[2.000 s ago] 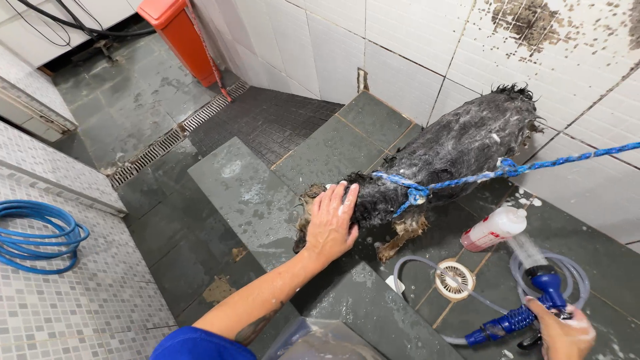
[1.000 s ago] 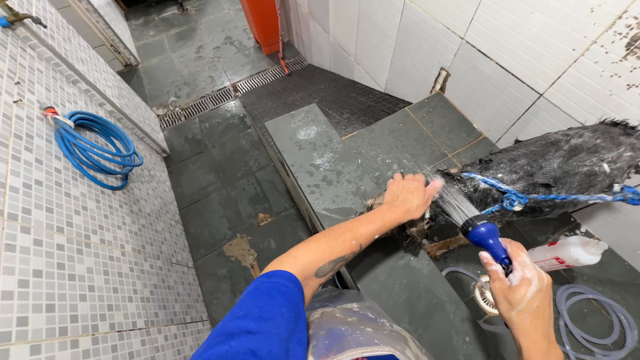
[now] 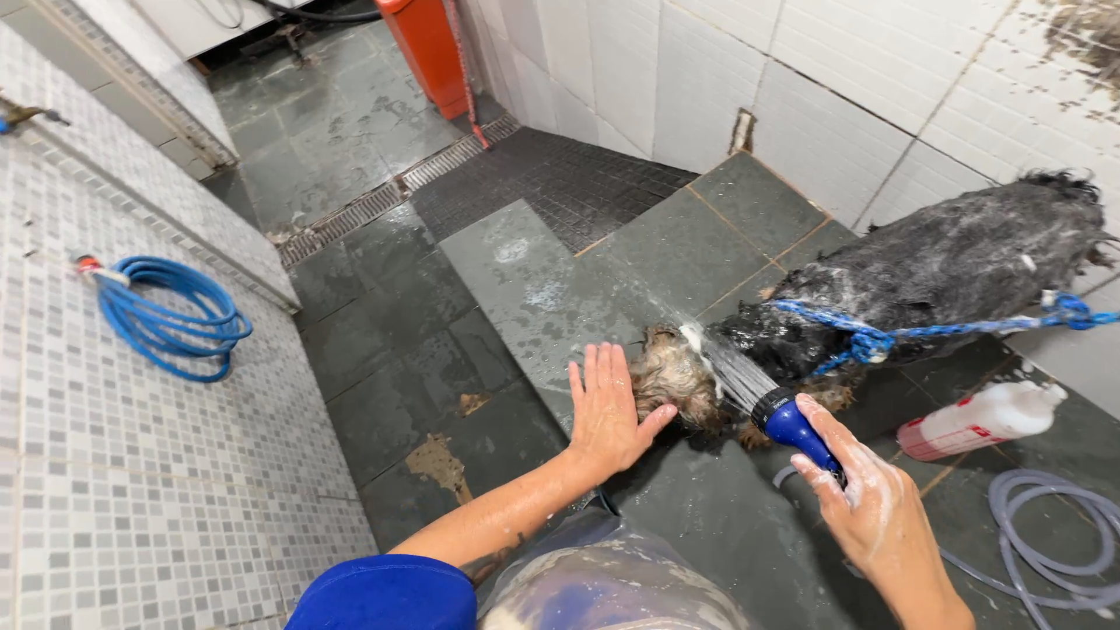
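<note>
A wet, soapy dark dog with a tan muzzle stands on the grey tiled ledge at the right. Around its neck runs a blue braided rope that leads off right. My left hand, fingers spread, rests against the left side of the dog's head. In my right hand, which has suds on it, is a blue spray nozzle; its water jets strike the dog's head. A white bottle with reddish liquid lies on its side to the right of the nozzle.
A clear grey hose lies coiled at the lower right. White wall tiles rise behind the dog. On the left mosaic wall hangs a coiled blue hose. Farther back are a floor grate and an orange bin.
Two seconds ago the nozzle was low at the right; my right hand has since brought it up to the dog's head. My left hand has stayed at the head.
</note>
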